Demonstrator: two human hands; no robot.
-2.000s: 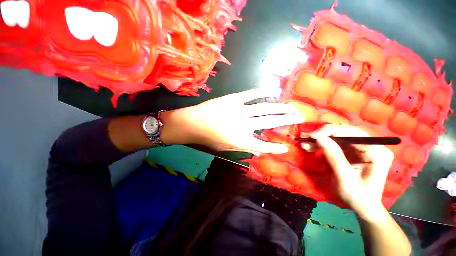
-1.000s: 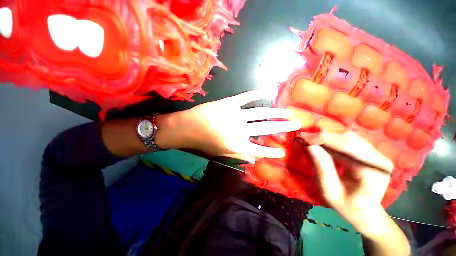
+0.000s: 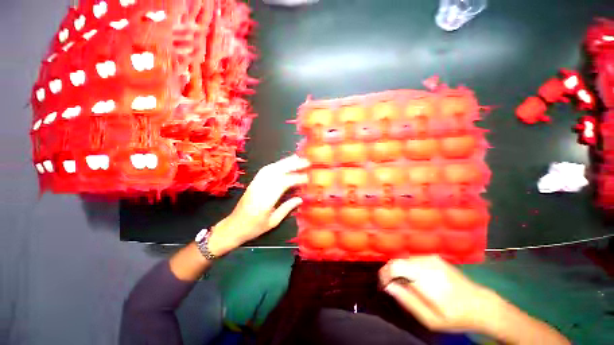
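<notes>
The red moulded sheet (image 3: 387, 178) lies with its orange rounded back up at the front of the bench, its front edge along the bench edge. My left hand (image 3: 269, 199) touches its left edge with the fingertips, fingers apart. My right hand (image 3: 434, 290) is curled at the sheet's front edge. A short dark piece of the thin black tool (image 3: 402, 279) shows at its fingers; the rest is hidden. Small dark marks show between the rounded shapes.
A tall shaggy stack (image 3: 145, 104) with white inlays stands left. Another red stack (image 3: 604, 114) is cut off at the right edge. Near it are loose red parts (image 3: 532, 110) and a crumpled white wipe (image 3: 563, 177). A clear object (image 3: 460, 12) lies at the far side.
The view has drawn back and turned. The sheet now looks smaller and squarer. My right hand has moved off the sheet's middle to its front edge; my left hand has moved to its left edge.
</notes>
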